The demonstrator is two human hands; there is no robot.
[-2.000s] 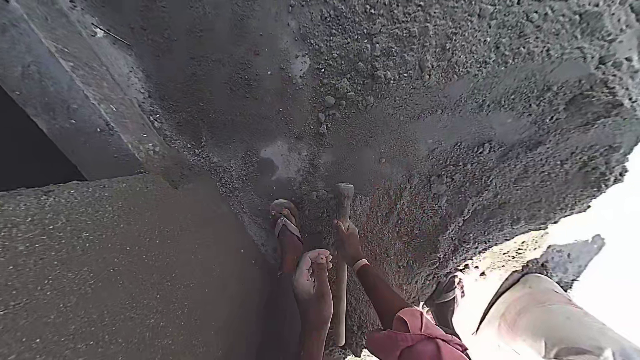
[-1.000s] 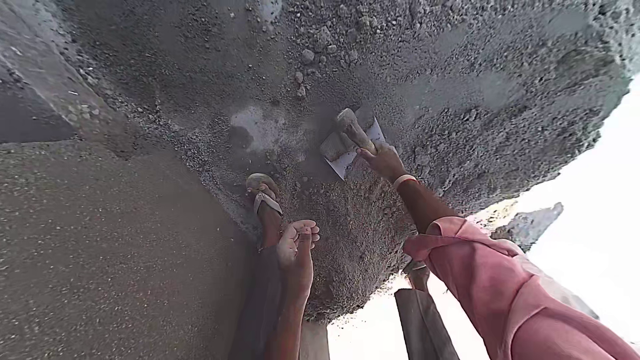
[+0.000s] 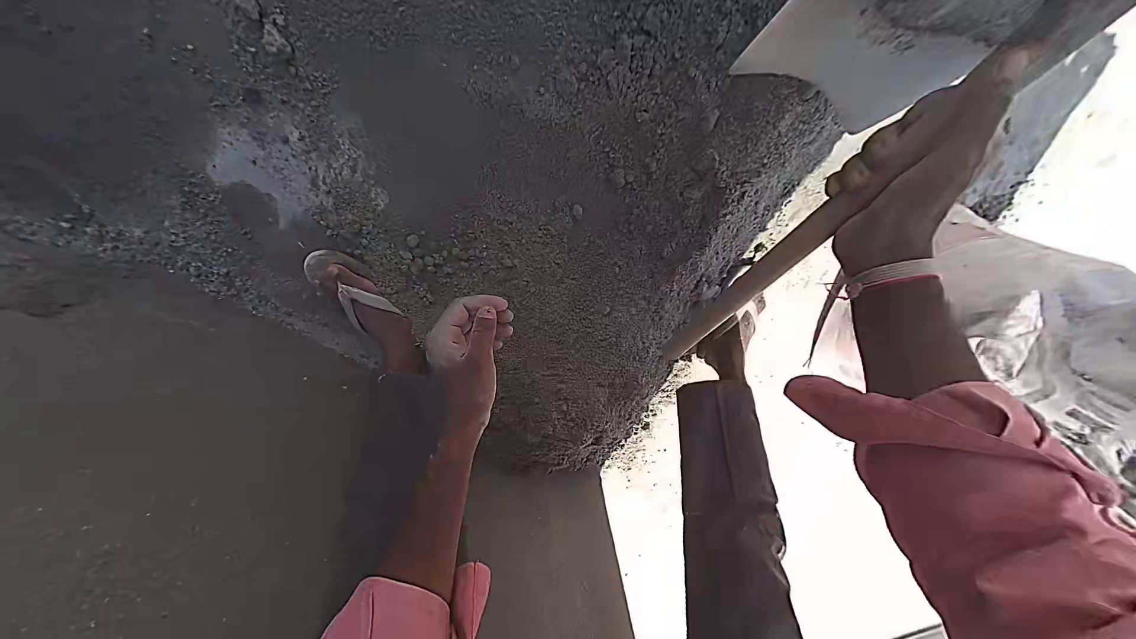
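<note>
At the upper right, my right hand (image 3: 923, 169) is closed around the wooden handle (image 3: 772, 266) of a digging tool. The handle slants from the top right corner down to the middle right. Beside that hand, a flat metal blade (image 3: 852, 62) with grey material on it shows at the top edge; where it joins the handle is not clear. My left hand (image 3: 470, 337) is empty, its fingers curled loosely with the thumb over them, above the near part of the grey gravelly pile (image 3: 568, 266).
My foot in a flip-flop (image 3: 355, 302) stands at the pile's left edge, my other foot (image 3: 732, 342) at its right edge. A smooth grey surface (image 3: 160, 461) lies at lower left. A pale plastic sack or sheet (image 3: 1047, 311) lies at right, near a dark slab (image 3: 1038, 124).
My right hand has moved up and to the right with the tool, from over the pile to the top right. My left hand remains near my foot. The view has shifted.
</note>
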